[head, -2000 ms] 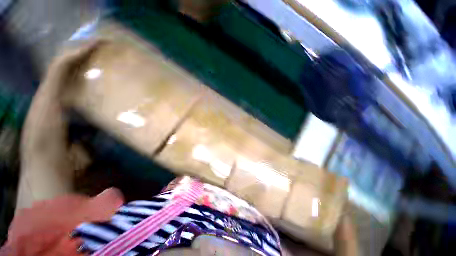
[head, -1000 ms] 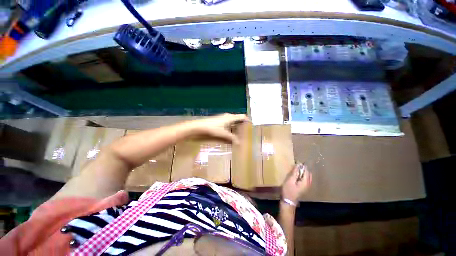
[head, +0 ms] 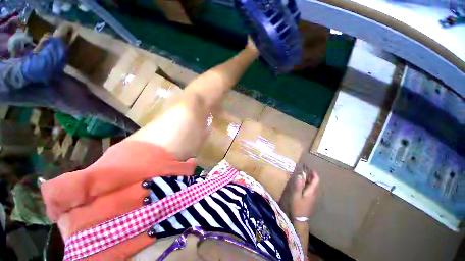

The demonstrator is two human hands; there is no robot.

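Observation:
Small brown cartons with shiny clear tape [head: 267, 145] lie in a row along the bench in front of me. My left arm reaches over the row and past the bench's far edge. Only the wrist end of my left hand [head: 251, 46] shows; the dark blue fan [head: 275, 33] hides the fingers. A brown carton-like surface [head: 313, 43] shows behind the fan; contact with my hand cannot be seen. My right hand [head: 306, 191] is at the right end of the row, with a small silvery piece [head: 304, 175] in its fingertips.
A white board [head: 357, 104] and a pale panel with fittings [head: 420, 145] lie to the right on cardboard [head: 352, 214]. The raised white shelf [head: 403, 23] crosses the upper right. Another person's blue sleeve [head: 45, 61] is at the far left. Green floor [head: 204, 53] shows beyond the bench.
My left hand has left the carton at the row's right end and moved forward behind the fan. The view has tilted and shifted left, bringing another person into view. My right hand keeps the silvery piece.

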